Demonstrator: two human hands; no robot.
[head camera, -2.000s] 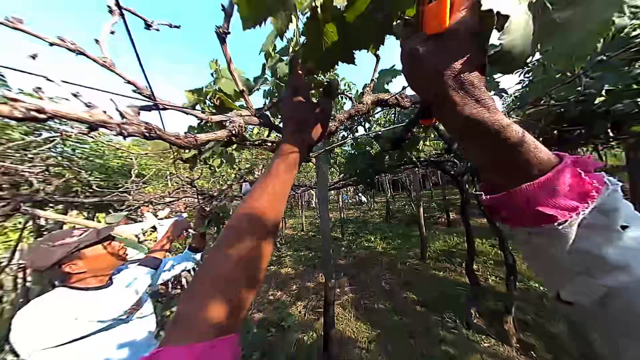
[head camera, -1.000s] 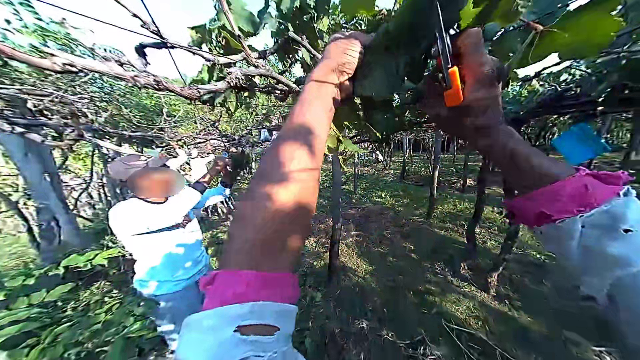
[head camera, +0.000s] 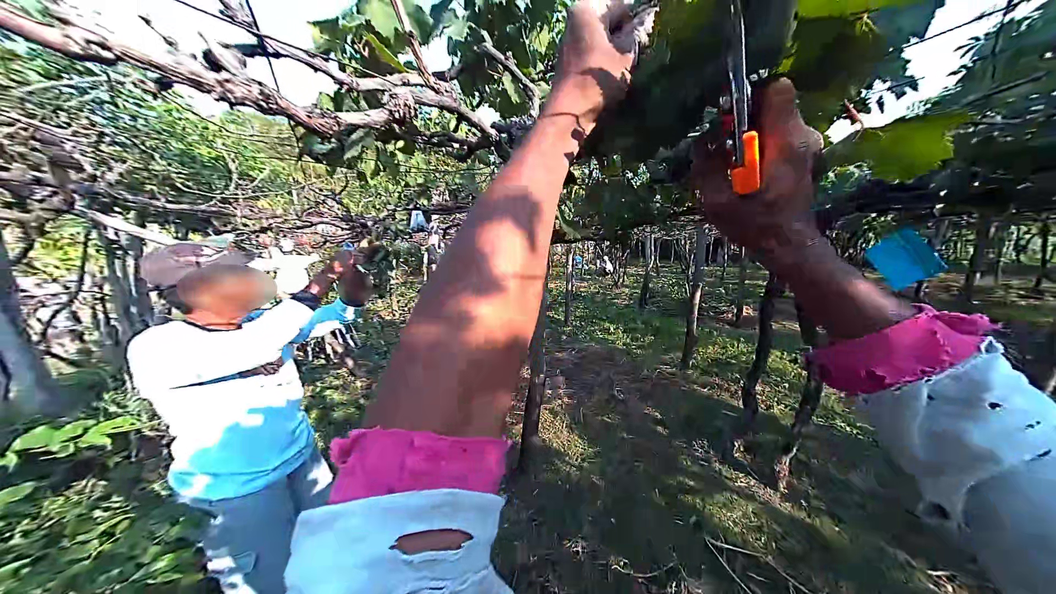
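My left hand (head camera: 598, 49) is raised to the leafy vine overhead at the top middle. Its fingers are bent at the edge of the leaves, and whether they grip anything is hidden. Right of it, my right hand (head camera: 763, 173) holds pruning shears (head camera: 746, 163) with an orange handle, the metal blades pointing up beside dark, shaded foliage. Large green grape leaves (head camera: 899, 148) hang around and beyond the right hand. Both forearms show torn pale sleeves with ragged pink cuffs.
A co-worker (head camera: 239, 396) in a cap and white-and-blue shirt stands at left, arms raised to the vines. Thick bare vine branches (head camera: 206, 78) cross the upper left. Posts (head camera: 695, 297) and trunks stand ahead. A blue piece (head camera: 905, 258) hangs at right.
My left hand has moved up and right from its place two seconds ago. The shears' blades, out of sight two seconds ago, now show. The view has shifted, bringing more of the co-worker into sight.
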